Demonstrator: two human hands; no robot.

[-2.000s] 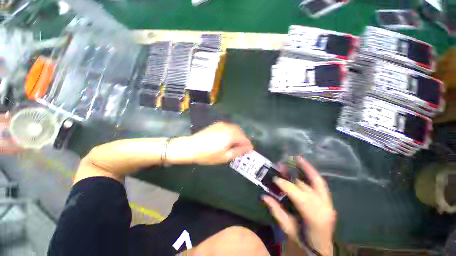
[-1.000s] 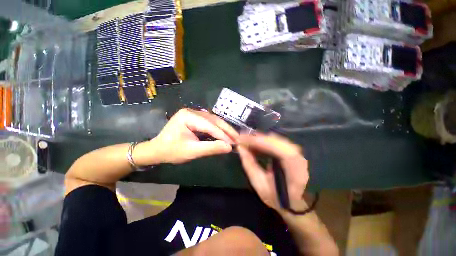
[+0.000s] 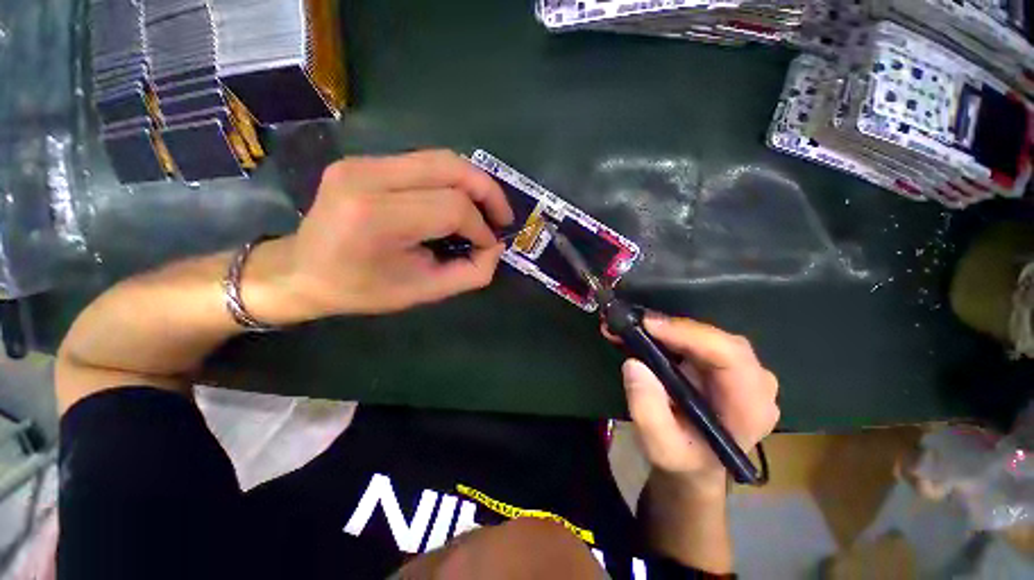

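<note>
A circuit board [image 3: 599,240] lies flat and slanted on the dark green mat in front of me. An orange flex cable [image 3: 530,232] lies across its middle. My left hand [image 3: 397,232] is over the board's left end, its fingertips pinching a dark screen module [image 3: 516,206] that is mostly hidden by the fingers. A small black object [image 3: 451,246] shows under that palm. My right hand [image 3: 705,397] holds a black soldering iron [image 3: 680,391] like a pen. Its metal tip points at the pads beside the flex cable; contact is unclear.
Rows of LCD modules [image 3: 187,85] stand at the upper left, beside clear plastic trays [image 3: 45,170] at the left edge. Stacked boards [image 3: 907,113] are at the upper right. A dull yellow-brown round object [image 3: 986,278] is at the right edge. Whitish smears [image 3: 726,181] mark the mat.
My hands have parted from each other and moved to the board. The iron now points down at it, and a dark screen module with orange flex cable now lies over it. The view has shifted closer.
</note>
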